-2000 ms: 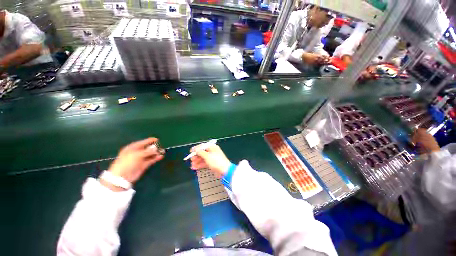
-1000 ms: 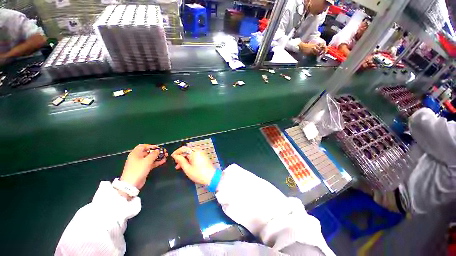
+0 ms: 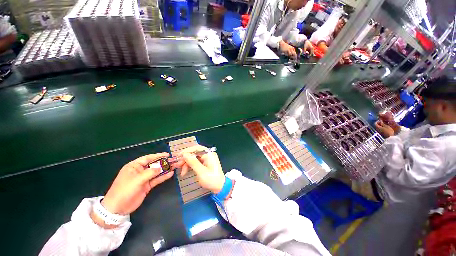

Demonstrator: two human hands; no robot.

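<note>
My left hand (image 3: pixel 131 183), with a white wristband, holds a small dark electronic module (image 3: pixel 164 165) between thumb and fingers, its gold and white face up. My right hand (image 3: pixel 204 169), with a blue wrist band (image 3: pixel 226 189), holds pale tweezers (image 3: pixel 202 152) like a pen, their tip at the module's right side. What the tip holds is too small to tell. The tan adhesive strip sheet (image 3: pixel 189 187) on blue backing lies under my right hand, partly covered by it.
An orange-red label sheet (image 3: pixel 273 152) and a second strip sheet (image 3: pixel 300 153) lie to the right, then a crumpled clear bag (image 3: pixel 303 116) and a blister tray (image 3: pixel 348 131). Modules lie spaced along the green belt (image 3: pixel 125 117). Stacked trays (image 3: pixel 111 35) stand across it. A person sits at far right.
The hands have come together, and the tweezers now meet the module, which is turned more face up. The whole view has shifted, with the surroundings moving left. The person at right shows more fully.
</note>
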